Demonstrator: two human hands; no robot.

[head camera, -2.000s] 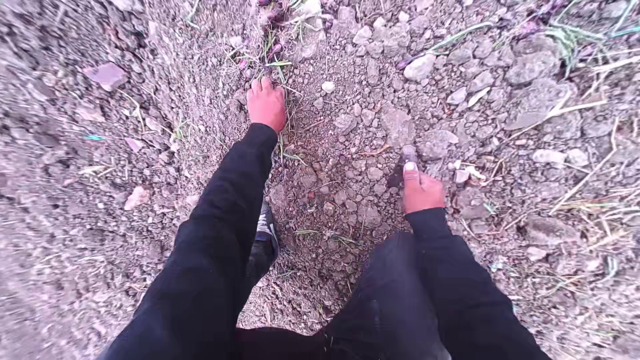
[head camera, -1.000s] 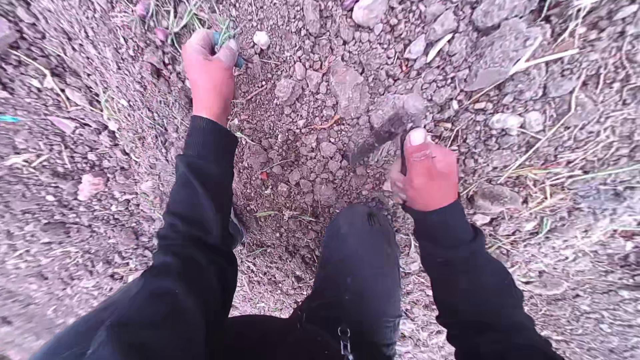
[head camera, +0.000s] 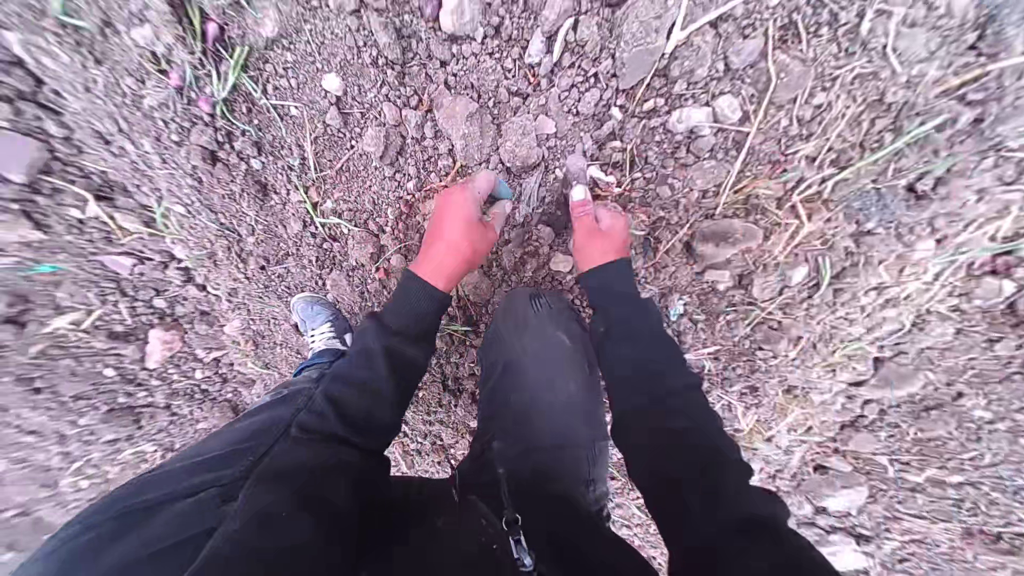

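Observation:
My left hand (head camera: 458, 230) is closed over the soil, with a small blue-green object (head camera: 502, 190) at its thumb and fingertips; what it is cannot be told. Close to its right, my right hand (head camera: 600, 232) grips a dark, soil-coloured hand tool (head camera: 576, 170), thumb along its top. Most of the tool is hidden or blurred, and its kind is unclear. A narrow gap separates the hands, just above my knee. Small red onions (head camera: 206, 104) with green leaves lie on the ground at the upper left.
Loose, cloddy soil surrounds the hands, with a large clod (head camera: 466, 128) above them. Pale stones (head camera: 690, 120) and dry stalks (head camera: 752, 152) lie to the right. My shoe (head camera: 322, 322) rests on the soil at left, and my bent knee (head camera: 538, 344) is below the hands.
My left hand has come away from the onions at the upper left and is now beside my right hand. The right hand still holds the tool.

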